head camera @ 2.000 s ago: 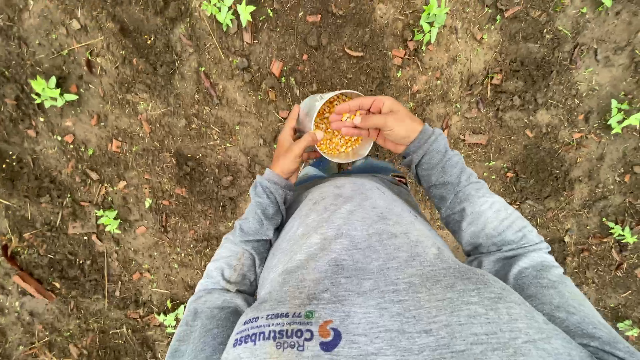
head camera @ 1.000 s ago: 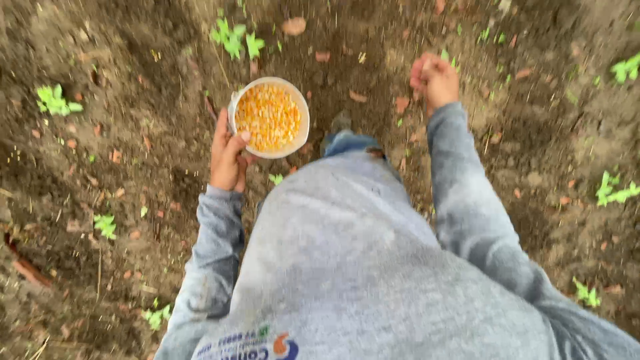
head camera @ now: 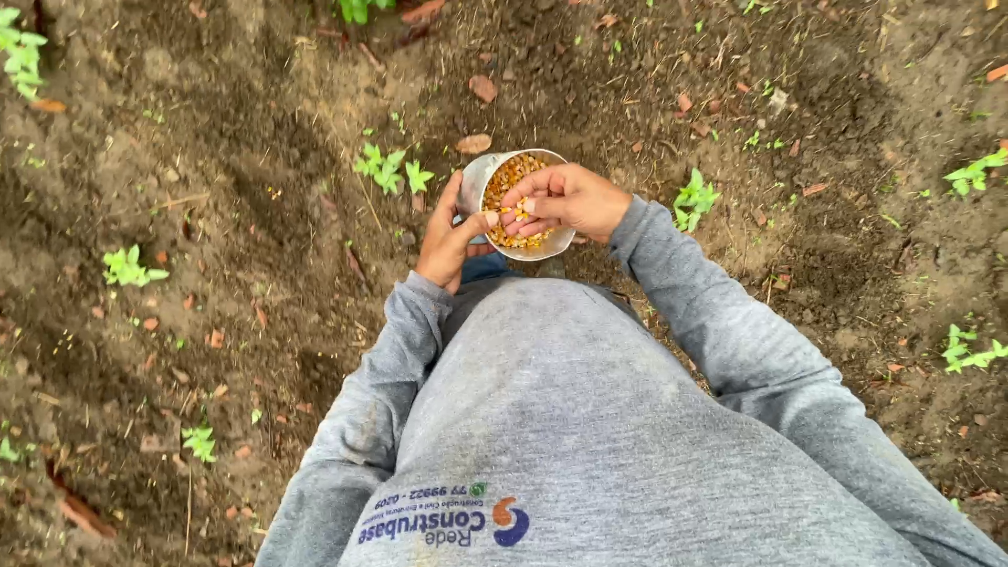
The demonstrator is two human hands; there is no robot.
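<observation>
My left hand (head camera: 450,240) grips the side of a pale round container (head camera: 476,185), its thumb over the rim. Yellow-orange corn kernels (head camera: 512,175) fill much of it. Over the container's opening is my right hand (head camera: 563,201), palm turned up and fingers curled around a few kernels. The tips of its lower fingers are close to the corn inside; whether they touch it I cannot tell. Both hands are in front of my belly, in grey long sleeves.
Bare brown soil (head camera: 260,157) surrounds me, with scattered reddish fragments and dry straw. Small green seedlings grow at the left (head camera: 130,268), beside the container (head camera: 386,169) and to the right (head camera: 693,201). A few yellow kernels (head camera: 273,192) lie on the ground at the left.
A second ago my right hand was out to the right, away from the container; now it is back over the corn with kernels in its fingers. My left hand has kept hold of the container.
</observation>
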